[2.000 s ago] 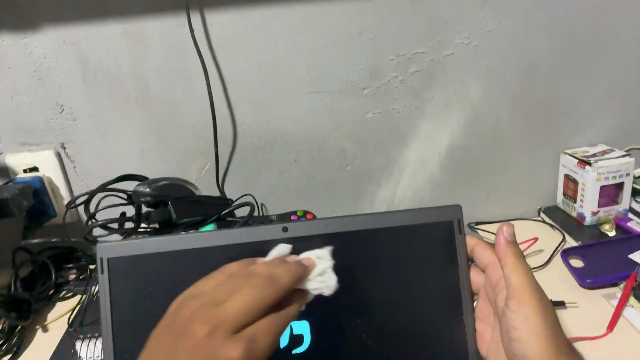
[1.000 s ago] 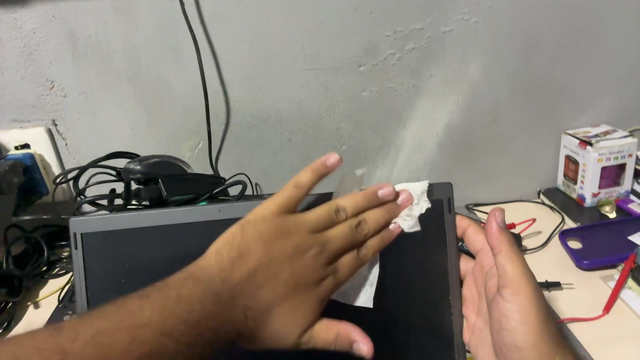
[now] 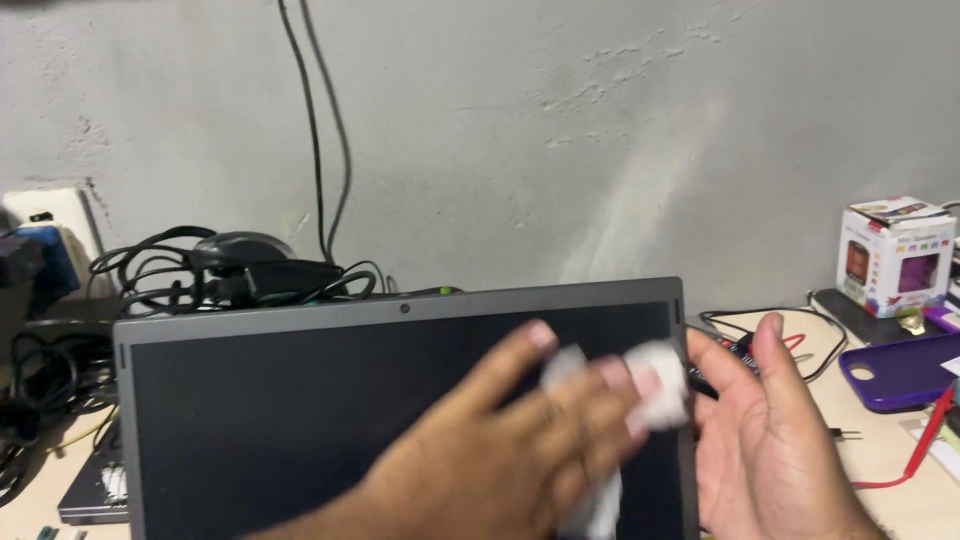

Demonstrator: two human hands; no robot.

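Observation:
A dark grey laptop screen [image 3: 300, 420] with a black display and a webcam in its top bezel stands tilted before me. Across its right half reaches my left hand [image 3: 517, 427], blurred, its back toward me and fingers spread. White tissue [image 3: 660, 382] is held under its fingertips near the upper right of the display, and more white tissue [image 3: 600, 510] shows below the hand. At the right edge of the screen my right hand [image 3: 772, 442] holds the frame with its palm facing left and thumb raised; some of its fingertips are hidden behind the frame.
Tangled black cables [image 3: 165, 270] lie behind and left of the screen, near a wall outlet [image 3: 56, 206]. To the right are a mini speaker box [image 3: 896, 255], a purple phone case [image 3: 900, 371] and a red test probe [image 3: 930, 435]. A grey wall [image 3: 480, 150] rises behind.
My left hand has moved from the middle of the screen toward its right edge with the tissue. A light blue mark, lit on the display two seconds ago, is not visible now. My right hand stays at the edge.

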